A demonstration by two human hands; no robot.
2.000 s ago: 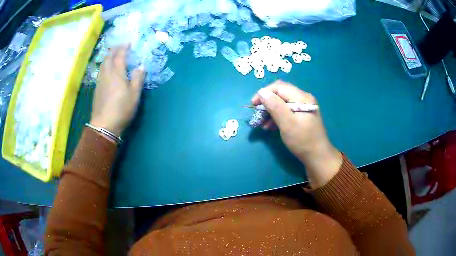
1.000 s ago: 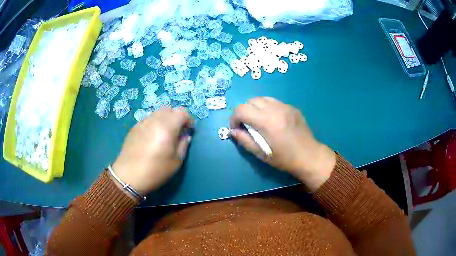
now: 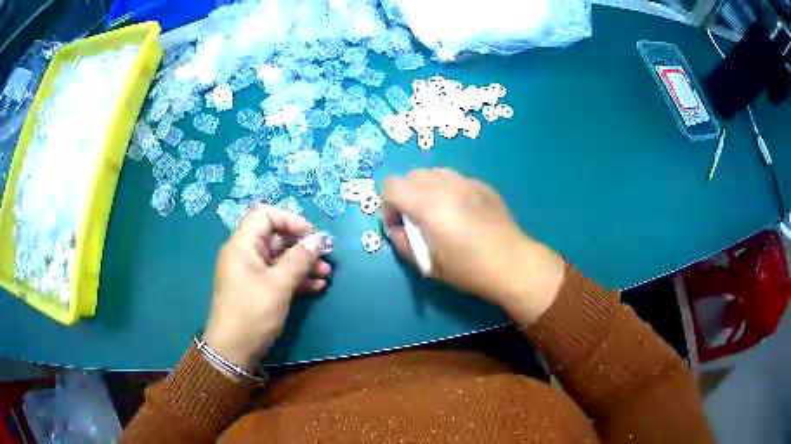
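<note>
My left hand [image 3: 264, 282] holds a small clear plastic housing [image 3: 319, 243] between thumb and fingers, above the green top. My right hand [image 3: 464, 234] holds a white pen-shaped tool [image 3: 415, 246] and is to the right of a loose white holed plate [image 3: 371, 241]. Its fingertips are partly hidden. A few more white pieces [image 3: 357, 190] lie just behind that plate. A group of white holed plates [image 3: 442, 106] lies behind my right hand. A large heap of clear housings [image 3: 290, 130] spreads behind my left hand.
A yellow tray [image 3: 88, 269] full of whitish parts stands at left. A plastic bag [image 3: 503, 26] lies behind the heap, with a blue bin [image 3: 160, 9] at the back. A clear box [image 3: 681, 91], a thin tool [image 3: 717, 154] and a black object [image 3: 748, 74] are at right.
My left hand has gone from the heap to the front middle and now shows a clear housing. My right hand has moved left, near the loose plates. More housings lie spread forward.
</note>
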